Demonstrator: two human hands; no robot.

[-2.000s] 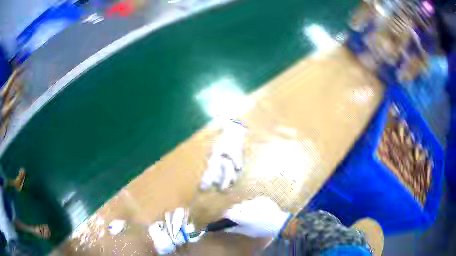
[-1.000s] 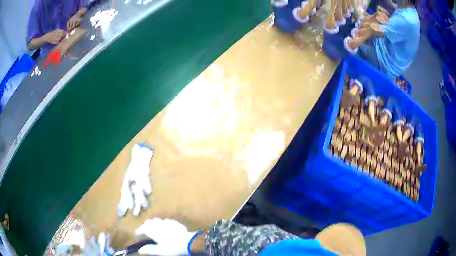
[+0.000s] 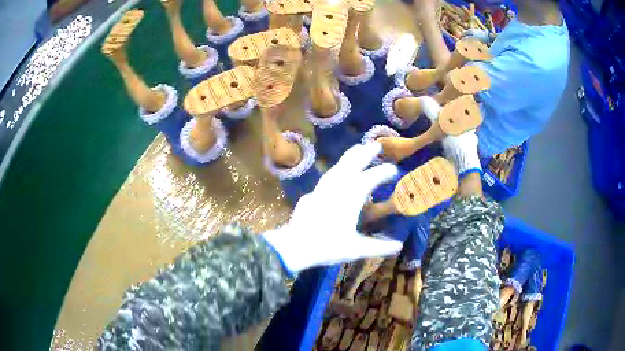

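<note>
Several leg assemblies with blue shorts, pale frayed hems (image 3: pixel 290 156) and tan sandal soles (image 3: pixel 277 77) stand soles-up on the tan bench. My left hand (image 3: pixel 337 214), in a white glove, is open with fingers spread beside the nearest leg assembly, whose sole (image 3: pixel 425 186) faces up. That leg passes between its thumb and fingers; contact is unclear. My right hand (image 3: pixel 462 152), also gloved, is closed around a leg just behind another raised sole (image 3: pixel 460 114); its fingers are partly hidden.
A large blue crate (image 3: pixel 563 281) full of leg pieces is below my right forearm. The green belt (image 3: pixel 41 226) runs along the left of the film-covered bench (image 3: pixel 103 274). A person in light blue (image 3: pixel 531 82) is at the upper right, beside a smaller blue bin (image 3: pixel 510 185).
The view has shifted to the group of leg assemblies. Both hands are now among them. The black-handled tool and the loose glove on the bench are out of view.
</note>
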